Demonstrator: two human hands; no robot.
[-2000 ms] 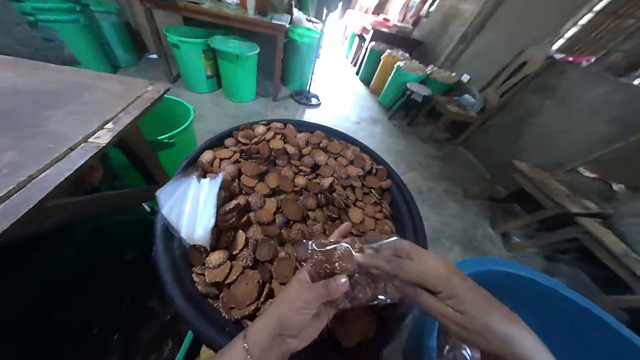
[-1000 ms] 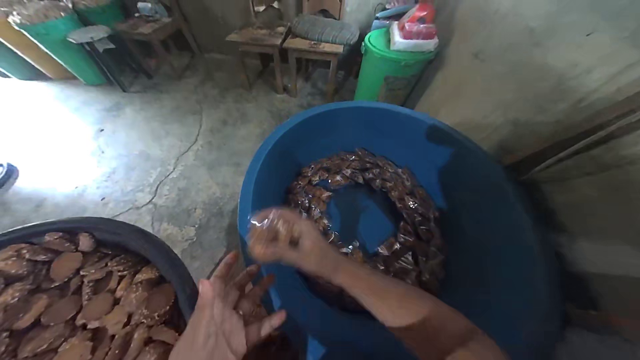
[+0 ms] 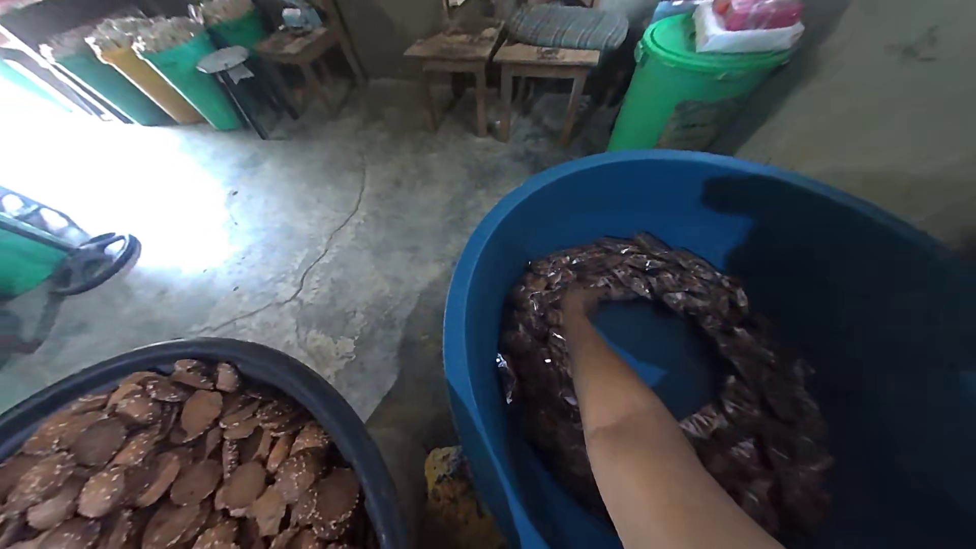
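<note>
My right arm reaches down into a large blue plastic tub (image 3: pixel 467 305). My right hand (image 3: pixel 585 296) touches the ring of filled clear plastic packets (image 3: pixel 640 263) lying around the tub's bottom; its fingers are blurred and partly hidden, so whether it holds a packet cannot be told. Brown round cookies with pale bits on their edges (image 3: pixel 202 412) fill a black round tub (image 3: pixel 305 374) at the lower left. My left hand is out of view.
Beyond the blue tub stands a lidded green bin (image 3: pixel 656 91) with packages on top. Wooden chairs (image 3: pixel 457 53) are at the back, one with a striped cushion (image 3: pixel 568 27). Filled green and yellow bins (image 3: pixel 183 69) and a small stool (image 3: pixel 223 59) stand at the upper left. The concrete floor (image 3: pixel 335 229) is cracked.
My right hand has gone from above the blue tub's near side down to the packets inside. My left hand has left the view. The view swung right from the black tub earlier.
</note>
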